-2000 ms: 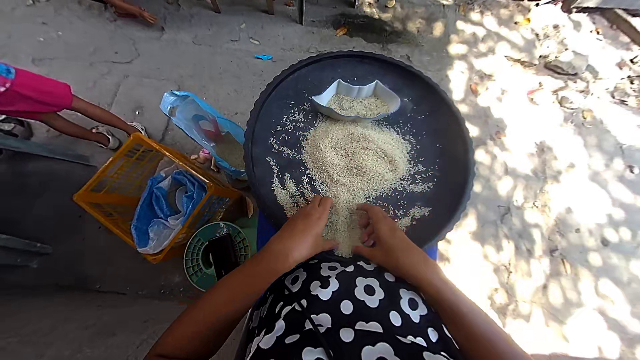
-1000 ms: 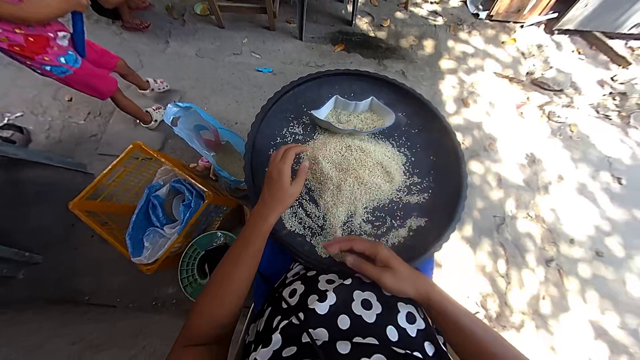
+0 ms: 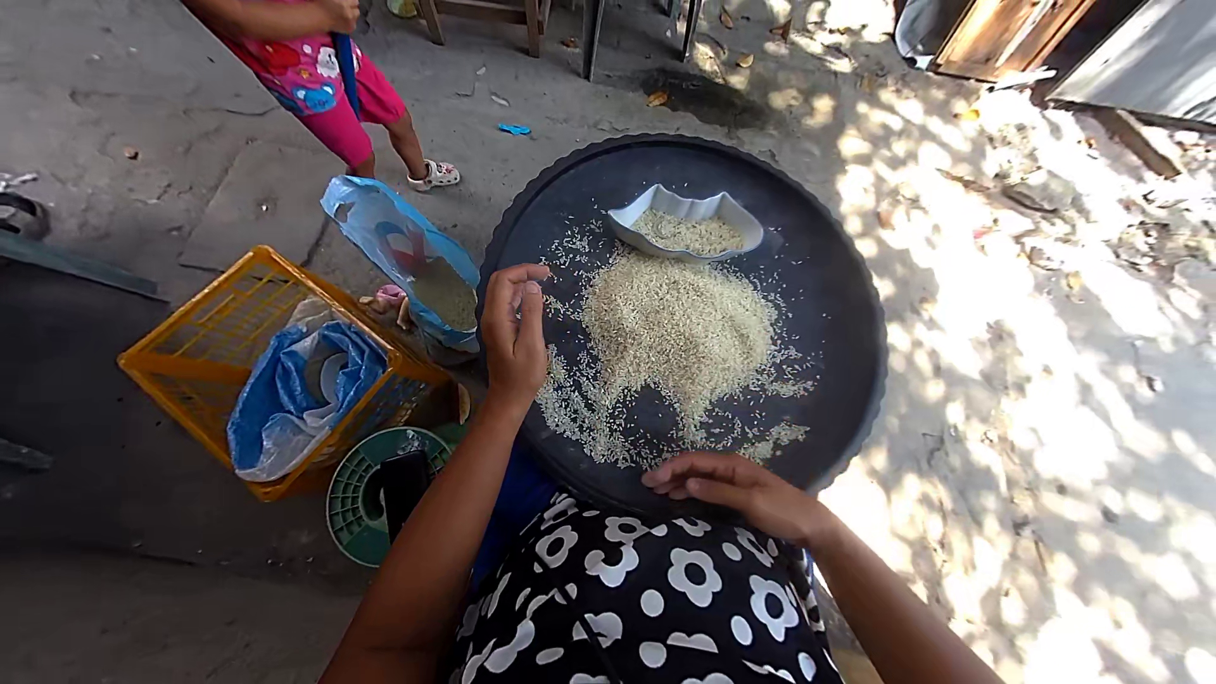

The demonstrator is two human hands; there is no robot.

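Note:
A pile of rice grains (image 3: 679, 328) lies on a round black tray (image 3: 841, 351) with a scalloped rim, loose grains scattered about it. Beyond the pile, a white leaf-shaped dish (image 3: 684, 247) holds more rice. My left hand (image 3: 515, 328) is at the tray's left edge, thumb and fingers apart, with nothing seen in it. Near the tray's close edge rests my right hand (image 3: 727, 484), its fingers loosely curved beside a few grains; its palm is hidden.
Left of the tray stands a blue plastic bag (image 3: 404, 252) with grains inside. A yellow crate (image 3: 204, 356) holds a blue and white bag (image 3: 304, 394). Below it is a green plastic basket (image 3: 351, 499) with a black phone. A person (image 3: 328, 85) stands at upper left.
My left hand has moved left, off the rice to the tray's edge. My hands were close together at the near side two seconds ago. The other person has come further into view.

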